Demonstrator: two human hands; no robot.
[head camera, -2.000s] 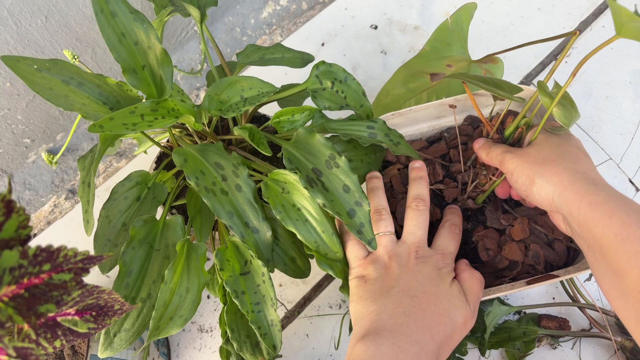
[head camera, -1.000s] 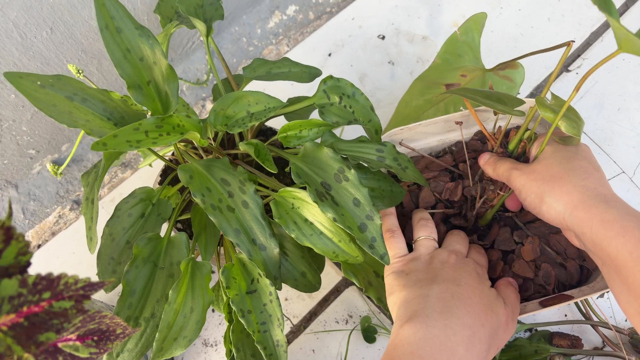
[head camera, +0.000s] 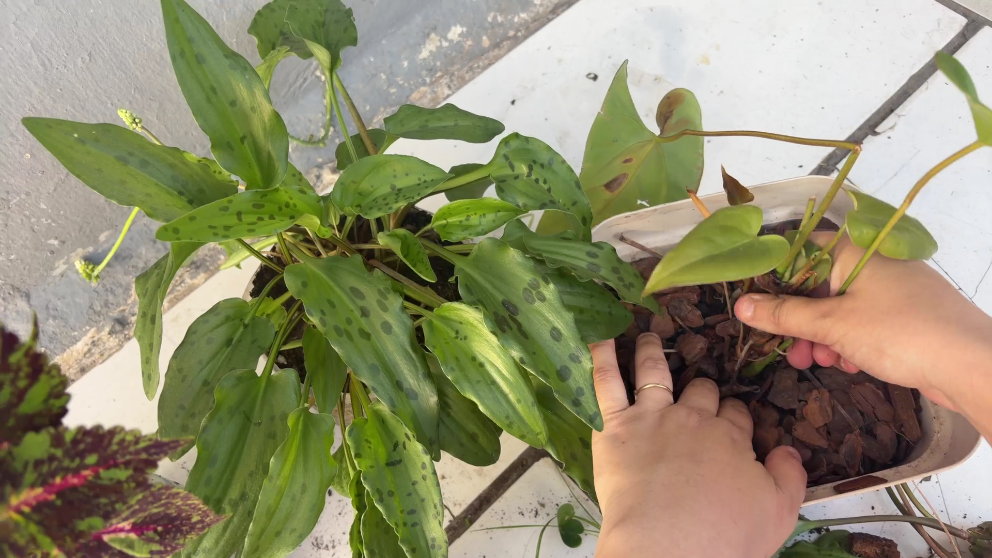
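A rectangular white plastic planter (head camera: 949, 438) holds brown bark chips (head camera: 814, 415) and a plant with long stems and heart-shaped leaves (head camera: 717, 252). My right hand (head camera: 883, 318) grips that plant's stems at the base, thumb on the near side; part of its fingers is hidden behind the stems. My left hand (head camera: 690, 465), with a ring on one finger, lies palm down with its fingertips on the bark at the planter's left end, holding nothing that I can see. Spotted leaves (head camera: 527, 325) of the neighbouring plant touch the planter's left side.
A large potted plant with dark-spotted green leaves (head camera: 360, 333) fills the middle left. A purple and green coleus (head camera: 77, 480) stands at the lower left. White floor tiles (head camera: 775, 70) meet a grey wall (head camera: 70, 62). Stems and leaves (head camera: 829, 542) lie below the planter.
My left hand has shifted from fingers spread over the bark to the planter's left end, fingers closer together. The gripped plant's stems and leaves have changed position, with one heart-shaped leaf now lower over the bark.
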